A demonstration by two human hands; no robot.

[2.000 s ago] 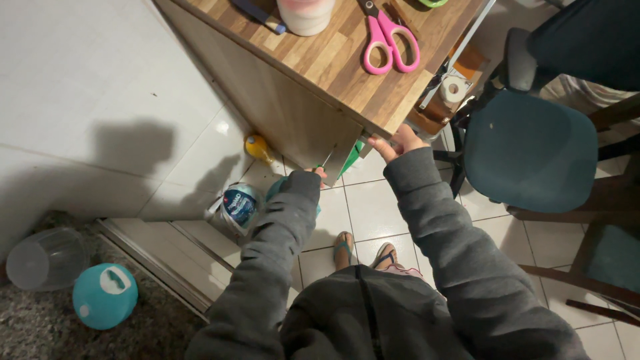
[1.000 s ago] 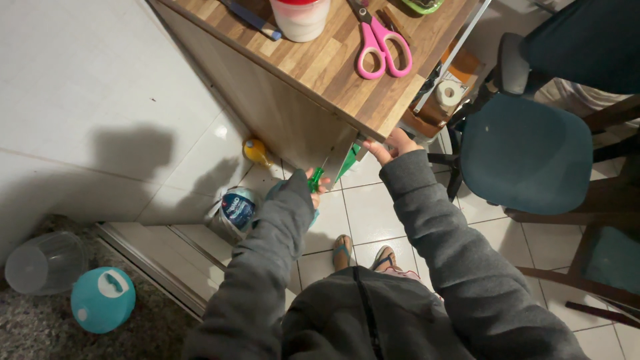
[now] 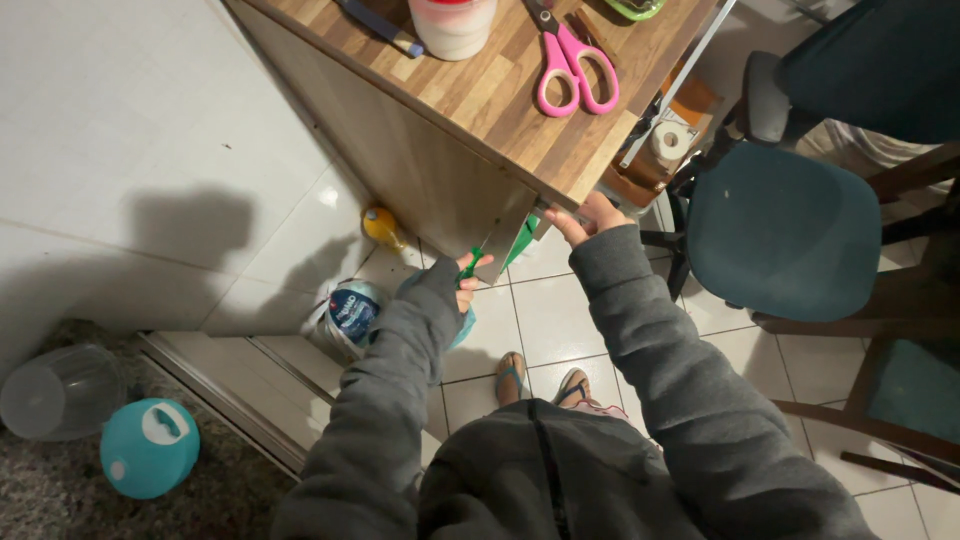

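My left hand [image 3: 469,281] is closed around the green handle of a tool [image 3: 470,264], low beside the side panel of a wood-topped cabinet [image 3: 480,112]; the tool's kind cannot be told. My right hand [image 3: 589,217] has its thumb and fingers at the cabinet's front corner, just under the top, on a panel or drawer edge that is mostly hidden. Between the hands, a green surface [image 3: 523,241] shows beside the panel's edge. On the top lie scissors with pink handles [image 3: 577,75], a blue pen-like item [image 3: 386,30] and a white tub [image 3: 454,26].
A dark green office chair [image 3: 784,229] stands at the right, near a paper roll [image 3: 670,140] on a low shelf. By the wall are a yellow bottle [image 3: 382,227] and a wrapped package [image 3: 352,315]. A turquoise container [image 3: 150,448] and a clear plastic one [image 3: 64,394] sit on a granite counter.
The green handle in my left hand, barely visible at first, now shows plainly above the fingers. My right hand stays at the cabinet's corner.
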